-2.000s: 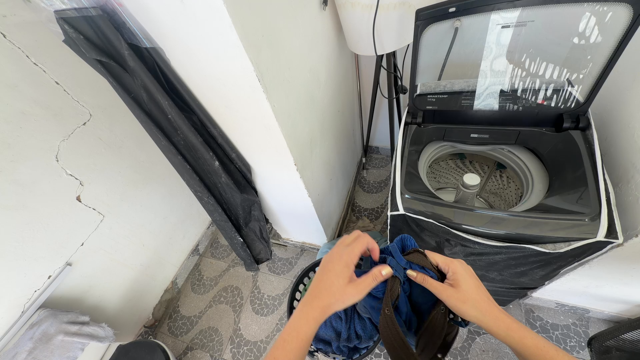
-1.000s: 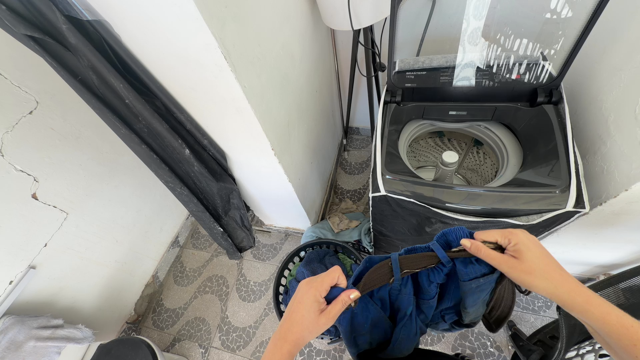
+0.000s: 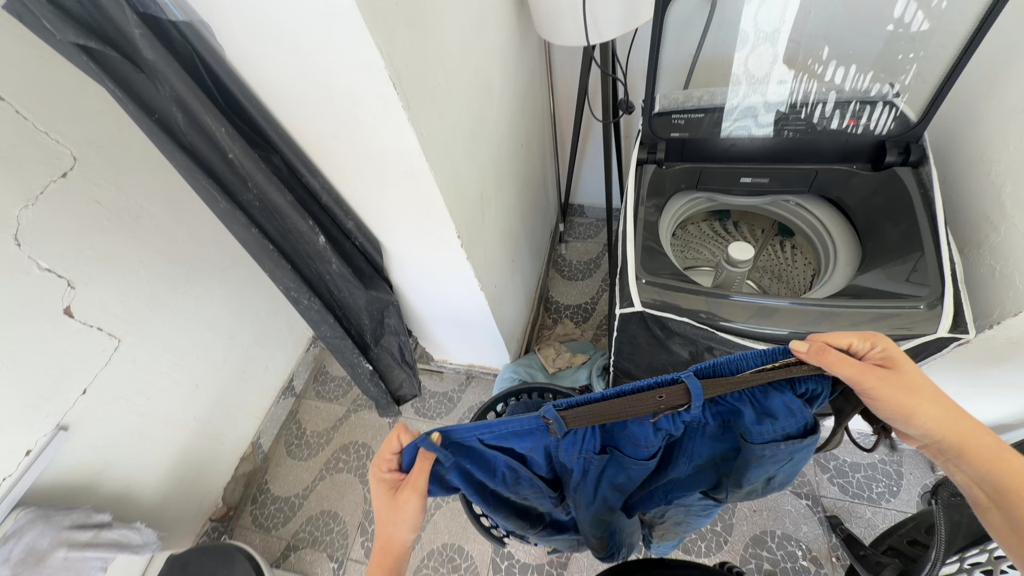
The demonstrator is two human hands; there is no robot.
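Blue trousers with an elastic waistband hang stretched between my two hands above a dark plastic laundry basket. My left hand pinches one end of the waistband. The other end is in my right hand, together with part of a brown belt. That belt runs through loops along the right part of the waistband; its far portion dangles below my right hand. Behind the trousers, the top-loading washing machine has its lid raised, and its drum shows no clothes.
Light blue and beige cloths lie behind the basket. A black tripod stand with a white shade and a cord is left of the washer. A long black covered bundle leans at left. Black mesh objects occupy the lower right.
My hands have moved apart, pulling the waistband out long. The belt end near my left hand has left it and now lies partway along the waistband, and that hand grips the trousers' cloth.
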